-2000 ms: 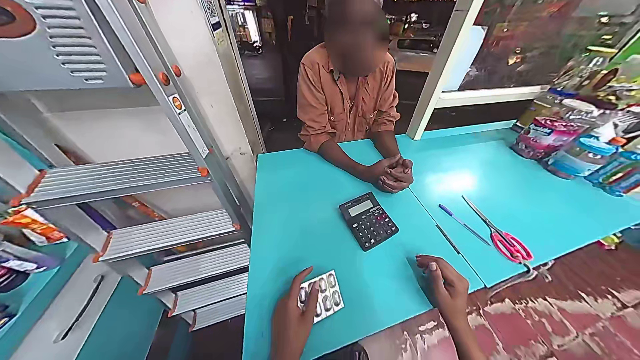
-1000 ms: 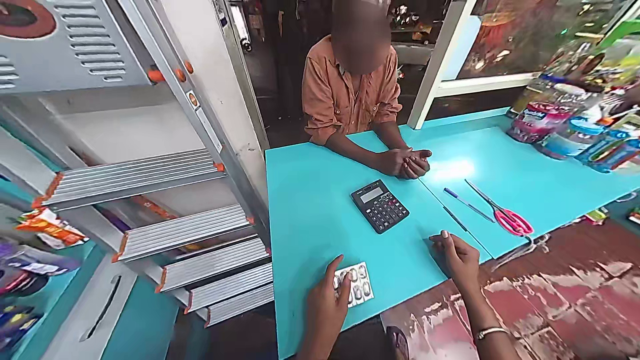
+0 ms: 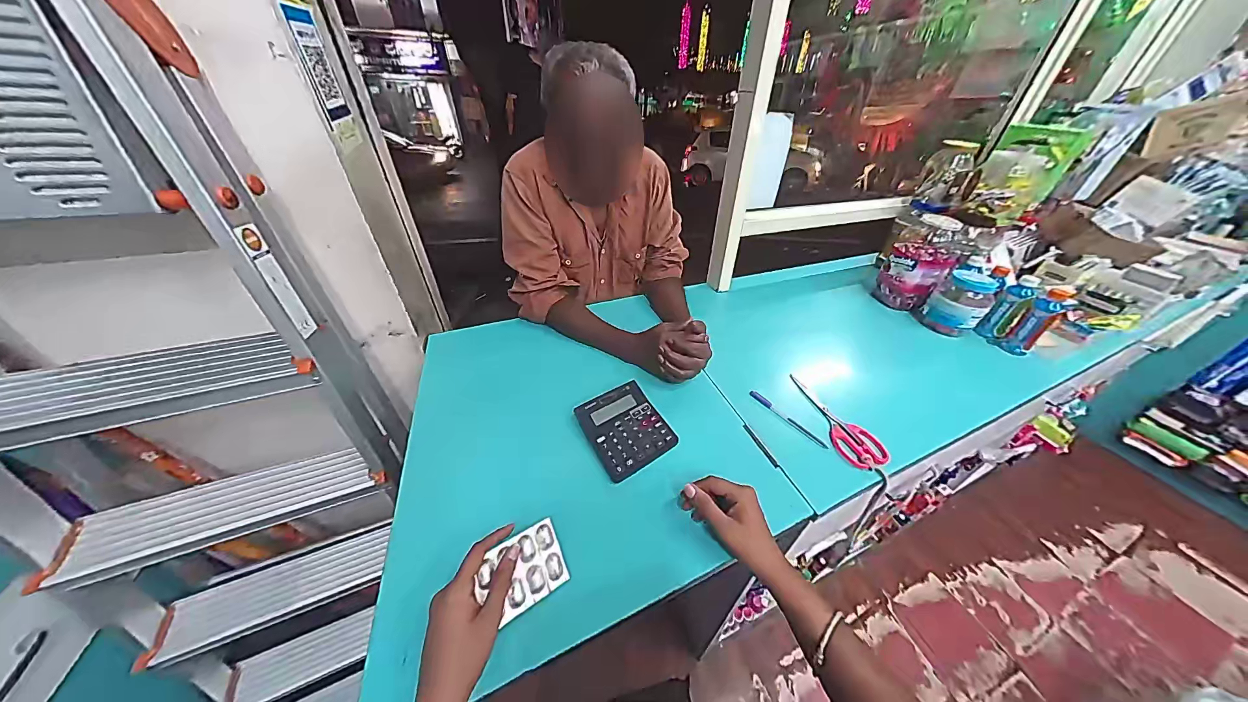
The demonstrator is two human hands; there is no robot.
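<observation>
My left hand [image 3: 470,609] grips a blister pack [image 3: 534,575] by its left side, thumb on top, over the near left part of the turquoise counter [image 3: 468,419]. Curled loosely, my right hand [image 3: 726,512] rests at the counter's near edge, with nothing visible in it; its palm side is hidden. Beyond and between the hands lies a black calculator [image 3: 625,430]. A blue pen [image 3: 788,419] and scissors with red handles [image 3: 856,444] lie to the right of it.
Across the counter a person [image 3: 595,214] in an orange-brown shirt leans with clasped hands. An aluminium ladder [image 3: 214,390] stands at left. Plastic jars [image 3: 960,300] and small bottles [image 3: 1033,320] stand at the back right. A window frame [image 3: 746,146] rises behind the counter.
The view has tilted up, showing more of the street. My left hand keeps hold of the blister pack, and my right hand stays near the counter edge.
</observation>
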